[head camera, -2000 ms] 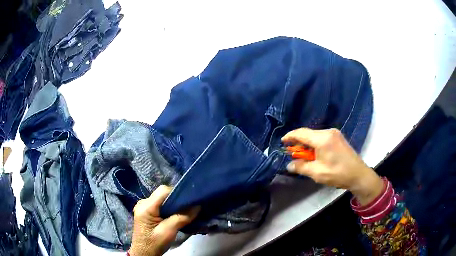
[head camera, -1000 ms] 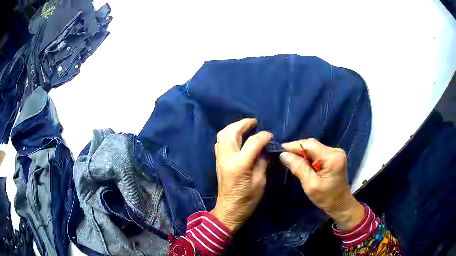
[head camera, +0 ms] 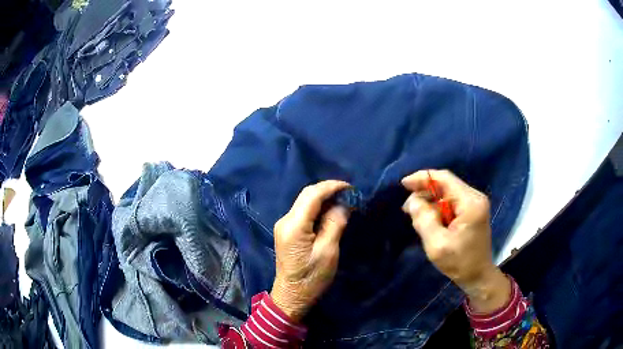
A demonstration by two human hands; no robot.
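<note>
A dark blue denim jacket [head camera: 369, 123] lies in front of me, with its pale grey-blue inside showing at the left. My left hand [head camera: 311, 245] pinches a small fold of the jacket between thumb and fingers near the middle. My right hand [head camera: 451, 228] is a little to the right, above the cloth, and holds small orange-red thread snips [head camera: 444, 206]. The snips are partly hidden by the fingers, and their blades are hard to make out. The right fingertips are apart from the pinched fold.
Another denim garment [head camera: 65, 225], grey and blue, lies at the left. A heap of dark garments [head camera: 102, 58] with metal dots is at the upper left. The white table [head camera: 287, 41] has a curved edge at the right, with dark cloth beyond it.
My left hand has gone from the raised denim flap to a small fold in the middle. The flap is down. My right hand met the fold a second ago and is now apart from it.
</note>
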